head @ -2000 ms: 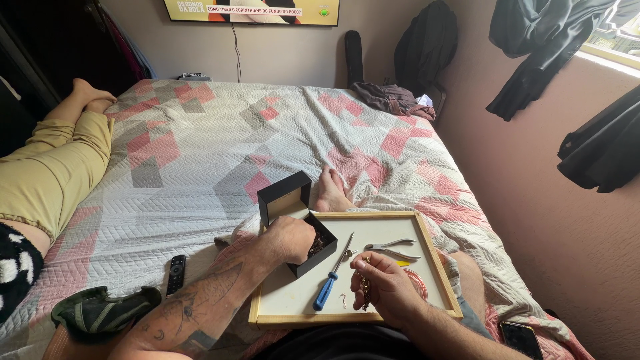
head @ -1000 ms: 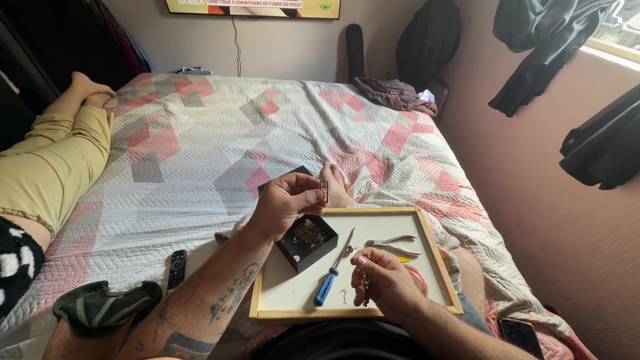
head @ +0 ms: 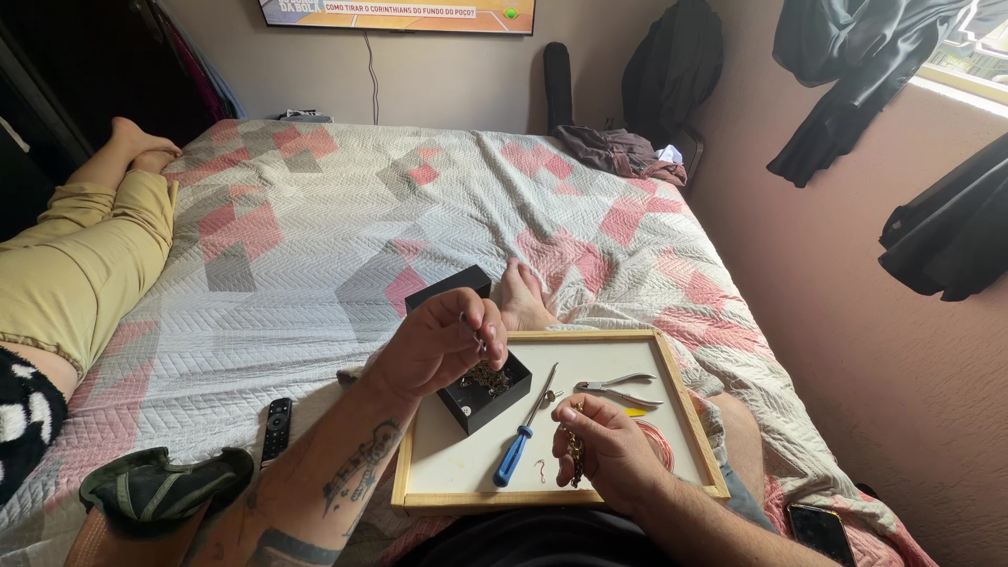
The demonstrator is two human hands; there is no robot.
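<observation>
My left hand is raised over a black box, pinching a small metal piece between its fingertips. Dark chains and small metal parts lie in the box, partly behind that hand. My right hand holds a bronze-coloured chain that hangs over the wood-framed white tray. On the tray lie a blue-handled screwdriver, a small metal part beside its shaft, metal pliers, a coil of copper-coloured wire, a yellow item and a short bent wire.
The tray rests on my lap on a bed with a patchwork quilt. A remote control and a dark green cloth item lie left, a phone right. Another person's legs stretch along the bed's left side.
My left hand was in the box, then lifted out holding a small rectangular metal piece. It is still raised, its fingers turned differently now. My right hand stays over the tray with the chain.
</observation>
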